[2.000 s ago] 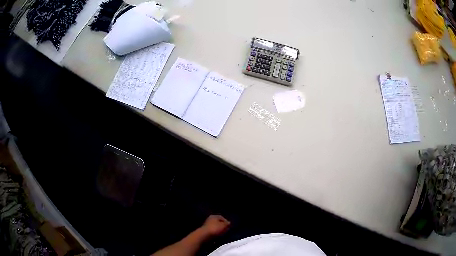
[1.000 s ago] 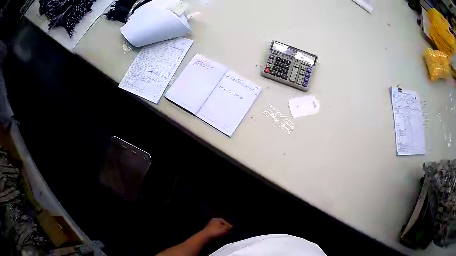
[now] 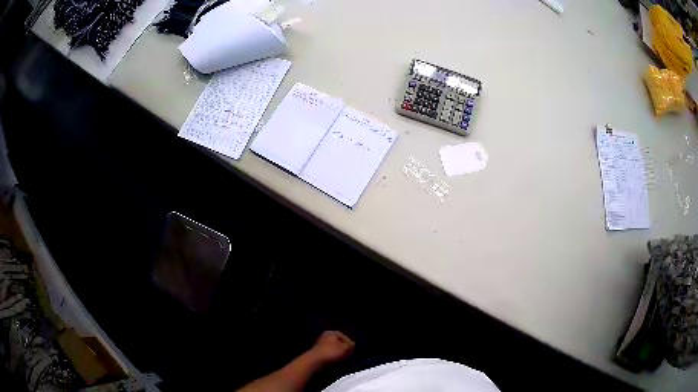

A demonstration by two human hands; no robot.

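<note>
My left hand hangs over the dark floor at the bottom, small in view. Its fingers look curled in, and nothing shows in it. My right hand is out of view. An open notebook lies near the table's front edge, with a written sheet at its left. A grey calculator lies beyond it to the right, and a white paper tag lies below the calculator. A clear bag of grey loops sits on a dark scale at the right edge.
A printed record sheet lies at the right. Yellow bundles are at the far right. A curled white sheet and black strap bundles are at the upper left. A stool stands on the dark floor before the white table.
The whole view has shifted, so the table things sit farther right in the picture than two seconds ago. My left hand looks much the same. Nothing on the table has visibly been moved.
</note>
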